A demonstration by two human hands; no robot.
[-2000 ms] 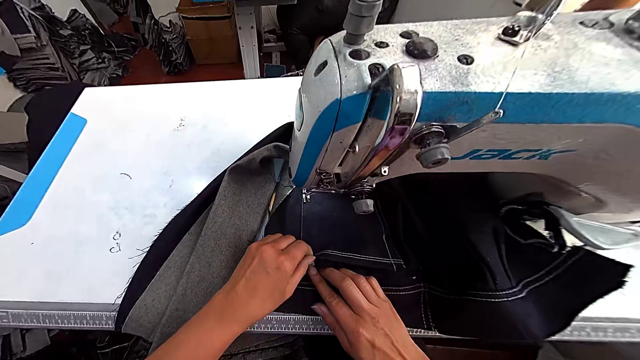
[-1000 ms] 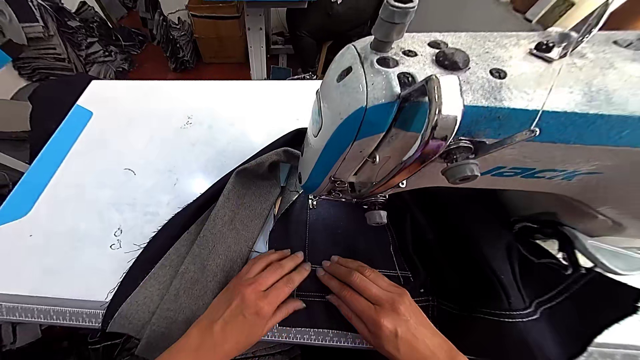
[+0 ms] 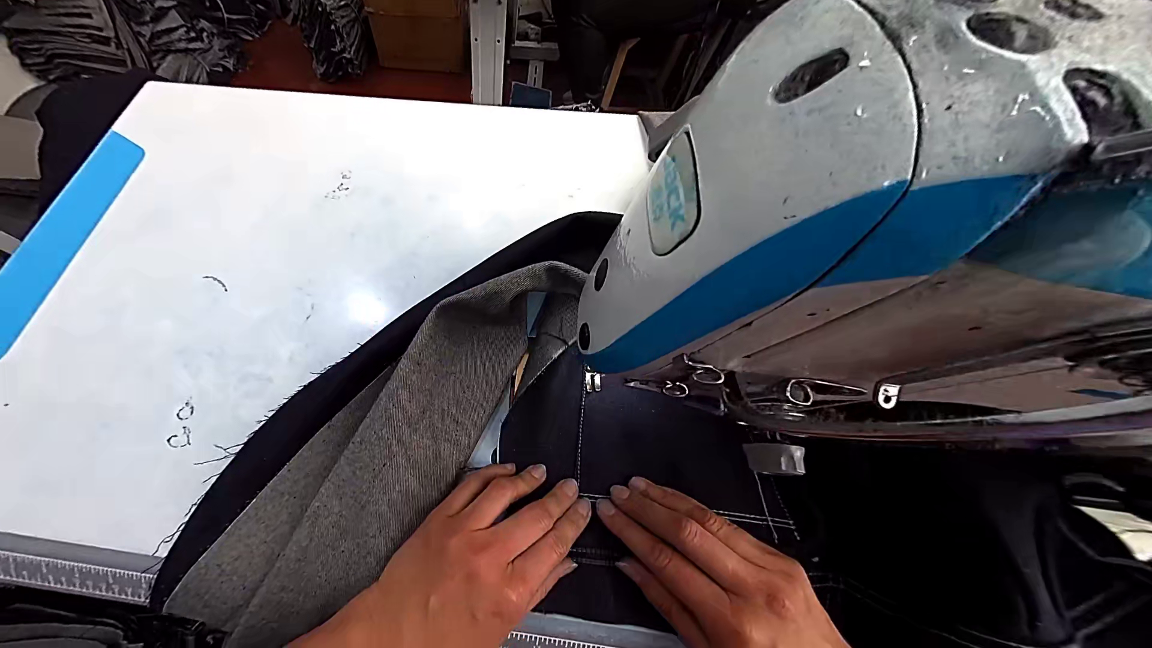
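Dark denim fabric [image 3: 666, 441] with pale stitch lines lies under the head of a Jack sewing machine [image 3: 774, 171]. Its presser foot [image 3: 592, 380] sits at the top of a vertical stitch line. My left hand [image 3: 486, 549] rests palm down on the denim, left of that line. On the other side, my right hand [image 3: 711, 567] presses flat, its fingertips close to those of the left. Neither hand grips anything that I can see. A grey folded layer, the fabric's underside [image 3: 405, 432], curves along the left hand toward the machine. The needle cannot be made out.
The white machine table [image 3: 252, 270] has a blue strip [image 3: 72, 234] at its left and a ruler tape [image 3: 76, 576] along the front edge. Dark cloth [image 3: 81, 135] hangs at the far left corner. Behind stand a cardboard box [image 3: 418, 36] and piles of garments [image 3: 81, 40].
Two seconds ago my right fingers were bunched near the left hand by a fold; now both hands lie flat and the denim is smoother. The view has moved closer to the machine head.
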